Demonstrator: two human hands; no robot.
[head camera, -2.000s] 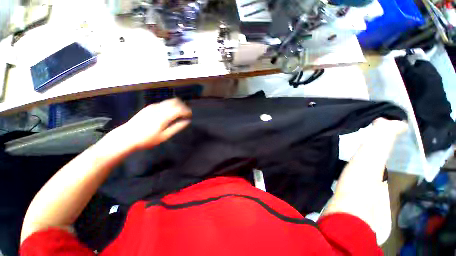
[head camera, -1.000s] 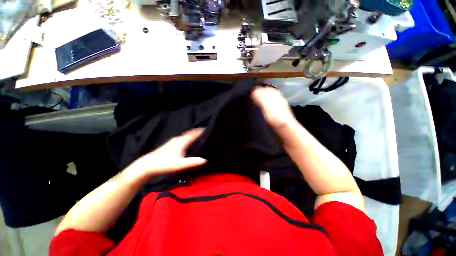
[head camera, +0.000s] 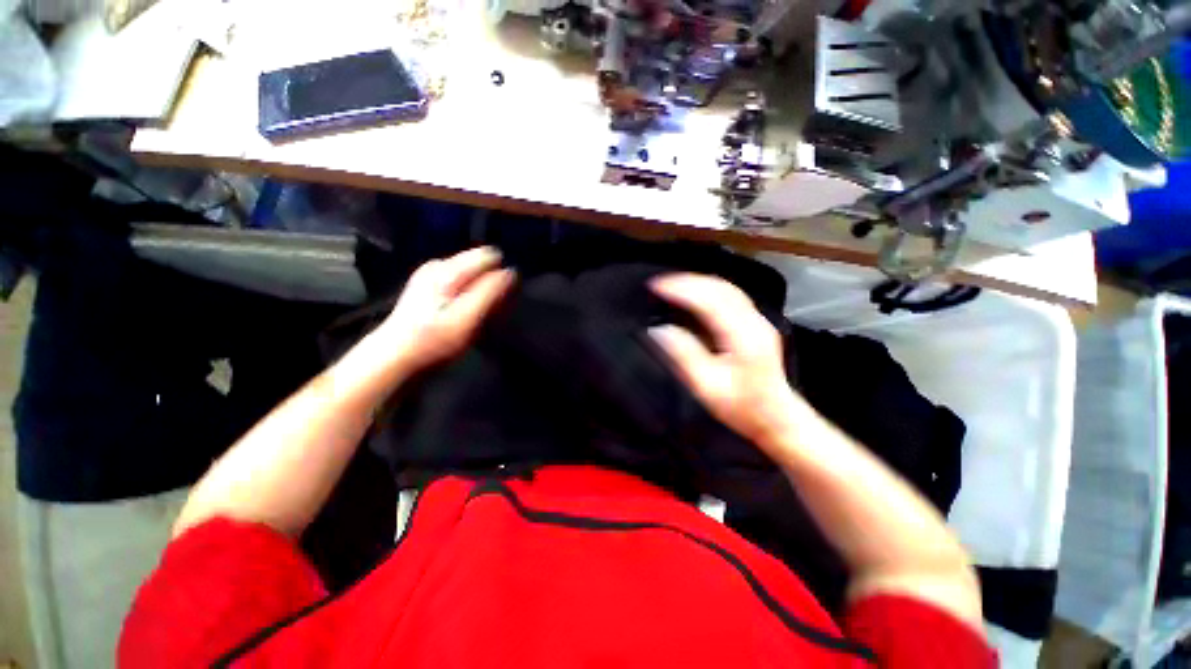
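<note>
A black garment (head camera: 575, 353) lies bunched across the lap, below the table edge. My left hand (head camera: 451, 303) is at its left part, fingers curled at the cloth; the fingertips are blurred. My right hand (head camera: 722, 350) is on its right part, thumb and fingers around a fold of the cloth. The button-sewing machine's work plate (head camera: 640, 170) is at the table edge above the garment, with no cloth on it. The feeder arm (head camera: 921, 216) is to the right of the plate.
A smartphone (head camera: 342, 94) lies on the wood-edged table (head camera: 523, 137), near a loose button (head camera: 498, 77). The green feeder bowl (head camera: 1149, 105) is far right. A white bin (head camera: 1012, 431) with black cloth stands right; another bin (head camera: 98, 575) stands left under black garments. A blue crate (head camera: 1162, 235) is far right.
The garment was spread wide, then folded up, and now lies bunched on the lap. My hands have moved apart since one second ago. The view has shifted, so the table appears further right.
</note>
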